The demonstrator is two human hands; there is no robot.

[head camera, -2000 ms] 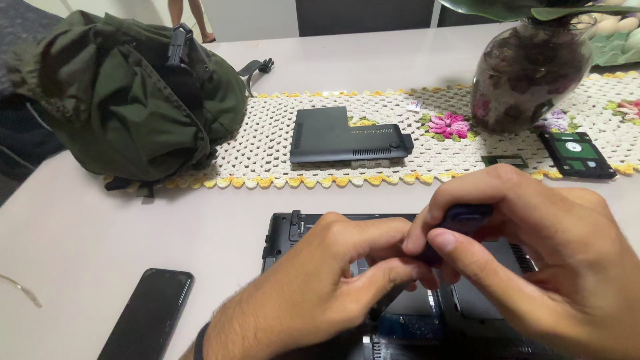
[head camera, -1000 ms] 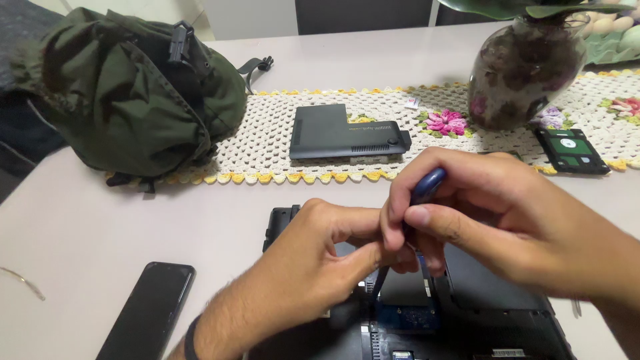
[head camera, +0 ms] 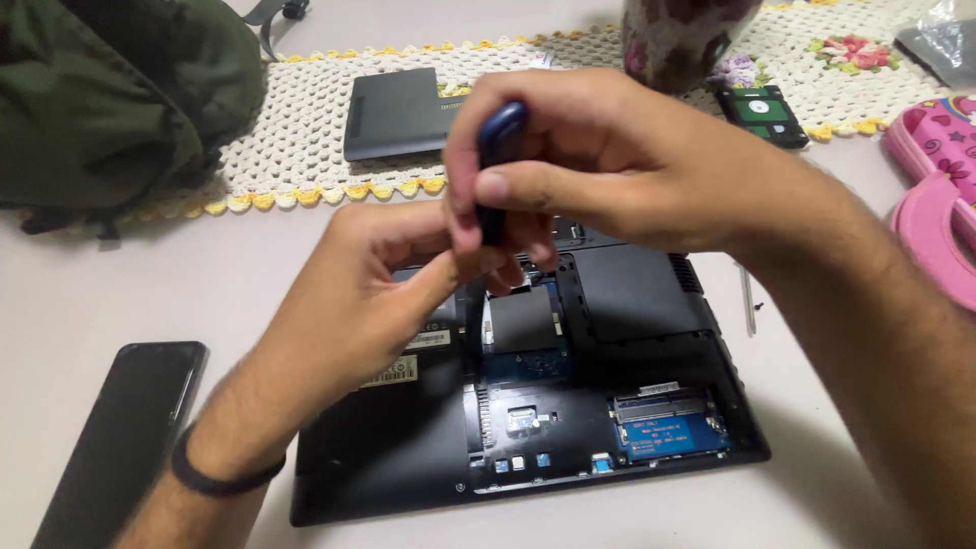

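A black laptop [head camera: 381, 457] lies upside down on the table, its bays uncovered, with blue circuit board and an empty-looking memory slot [head camera: 671, 427] showing at the lower right. Above its middle, my right hand [head camera: 579, 160] grips the dark blue handle of a screwdriver [head camera: 502, 133], held upright. My left hand [head camera: 381, 282] pinches the lower part of the tool with thumb and forefinger, just under the right fingers. The tool's dark shaft runs down towards the laptop's inner bay; its tip cannot be made out.
A black phone [head camera: 122, 442] lies at left, a green backpack [head camera: 122, 107] behind it. On the crocheted runner [head camera: 305, 114] are a black laptop cover [head camera: 393, 114], a vase [head camera: 679, 38] and a hard drive [head camera: 762, 110]. A small screw [head camera: 759, 306] and a pink case [head camera: 930, 145] are at right.
The screwdriver has turned from tilted, mostly hidden in my fingers, to upright with its handle up. The view has shifted closer, and more of the laptop's underside shows.
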